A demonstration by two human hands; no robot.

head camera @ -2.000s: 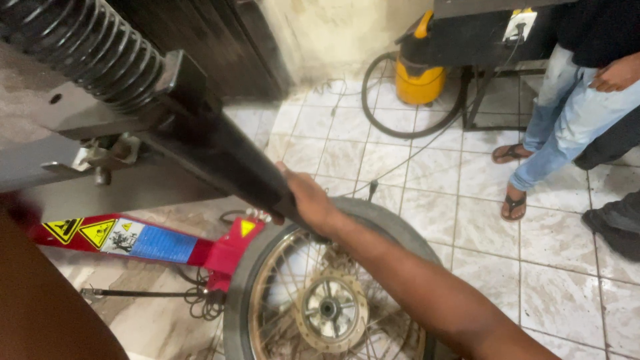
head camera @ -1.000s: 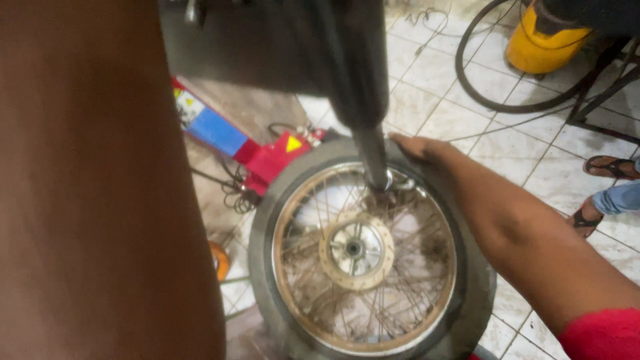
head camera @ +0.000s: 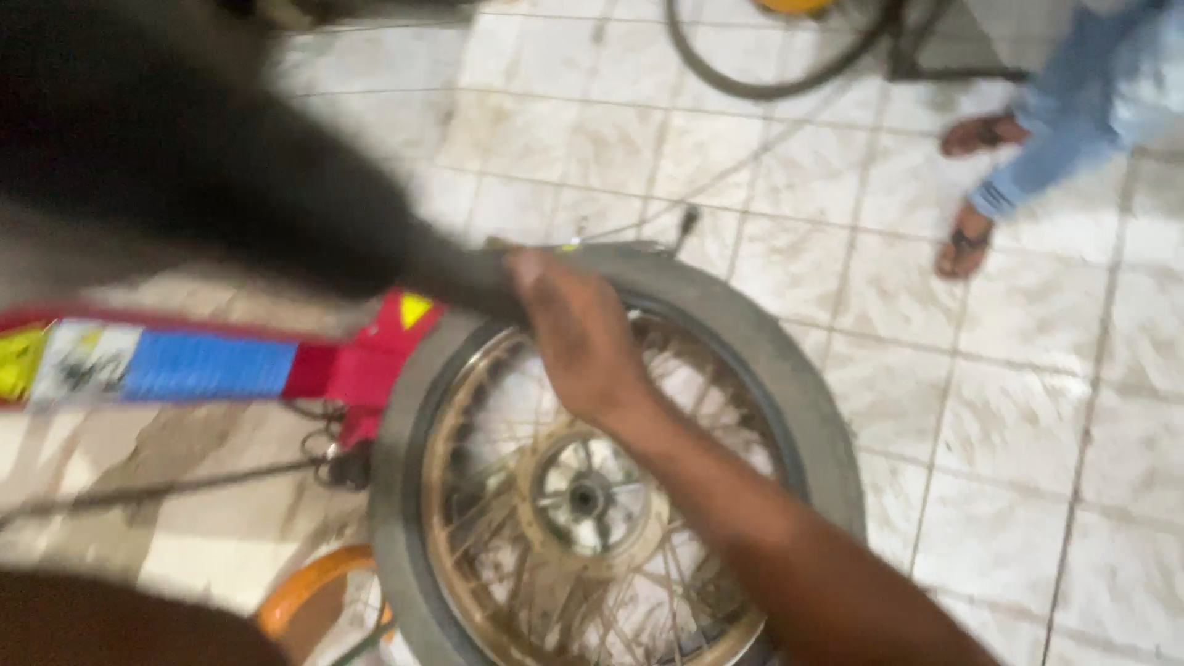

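A spoked motorcycle wheel with its tyre lies flat, low in the middle of the head view. My right hand is over the upper part of the wheel, its fingers at the lower end of a dark machine arm that slants in from the upper left. Blur and the angle hide whether the fingers are closed on it. The arm's tip meets the wheel near the rim. Of my left side only a blurred dark forearm shows at the lower left; my left hand is out of view.
A red machine part with a blue label reaches the wheel from the left. Below it are a dark rod and an orange ring. A black hose lies on the tiled floor, and a person in jeans and sandals stands at the right.
One second ago my right hand was at the tyre's upper right edge; now it is at the lower end of the machine arm. The view has shifted.
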